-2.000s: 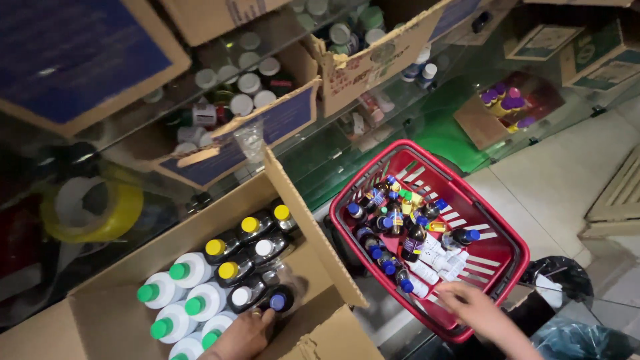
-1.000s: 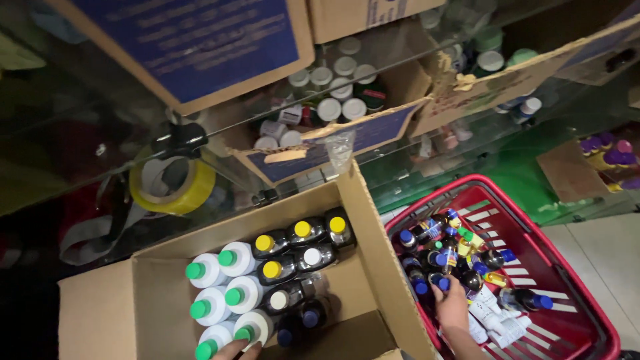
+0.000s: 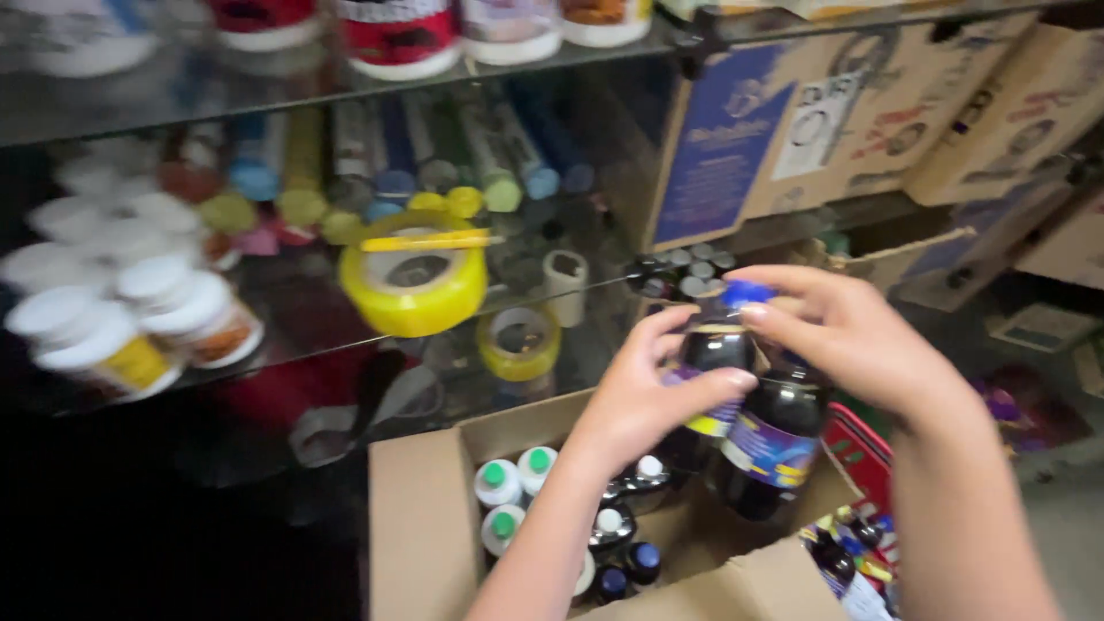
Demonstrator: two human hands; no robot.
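Note:
Two dark bottles with purple-blue labels are held above an open cardboard box (image 3: 418,526). My left hand (image 3: 660,388) wraps around the left bottle (image 3: 716,349), its thumb across the front. My right hand (image 3: 828,319) has its fingers at a blue cap on top; the right bottle (image 3: 772,440) hangs just below that hand, and its neck is partly hidden. In the box stand white bottles with green caps (image 3: 503,526) and dark bottles with white or blue caps (image 3: 642,561). The red basket (image 3: 862,457) with small bottles is partly behind my right forearm.
Glass shelves rise behind the box. On them are a yellow tape roll (image 3: 414,276), white-capped jars (image 3: 198,315), rows of tubes (image 3: 392,164) and cardboard boxes (image 3: 724,147). Another tape roll (image 3: 519,341) lies lower, just behind the box.
My left hand has risen from the bottles in the box and my right hand has left the basket; both now hold bottles above the box. The view has swung up toward the shelves.

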